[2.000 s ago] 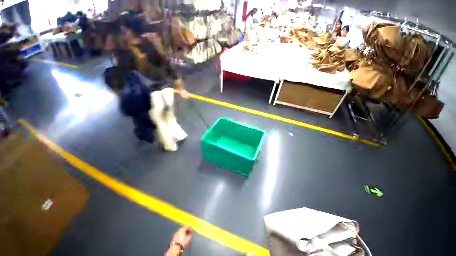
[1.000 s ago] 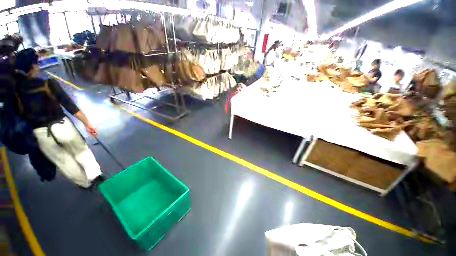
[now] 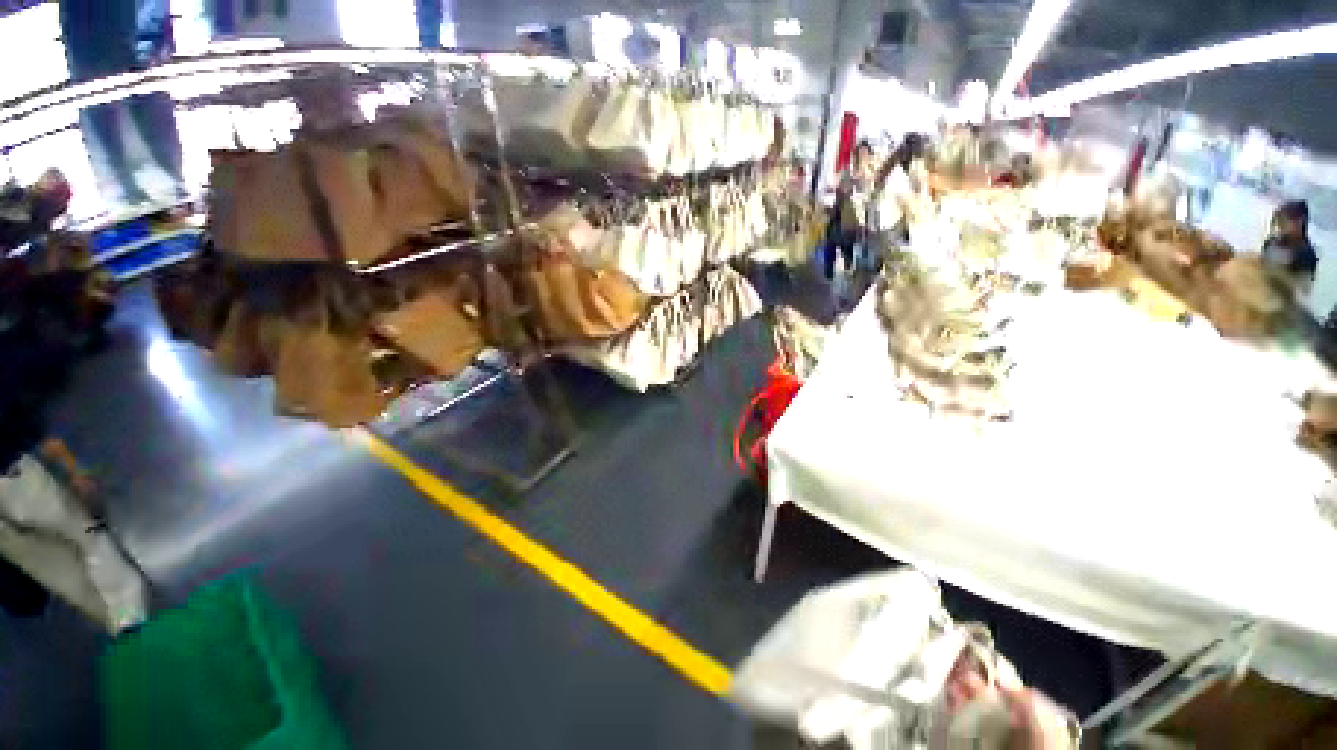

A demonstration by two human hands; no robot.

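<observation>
A cream handbag (image 3: 843, 645) is at the bottom edge, right of centre, blurred and cut off by the frame. My right hand (image 3: 1015, 706) shows blurred and partly cut off at the bag's right side, closed around its handle area. The exact grip is hard to make out. My left hand is out of the picture.
A green crate (image 3: 220, 674) is on the floor at bottom left, beside a partly visible person (image 3: 74, 550). Racks of brown bags (image 3: 345, 198) and cream bags (image 3: 667, 242) stand beyond the yellow line. A white table (image 3: 1026, 498) with stacked bags is at right.
The view has swung and moved forward. The crate and the person have shifted to the left edge, and the racks and table look nearer. My left hand has left the picture; my right hand has come into view.
</observation>
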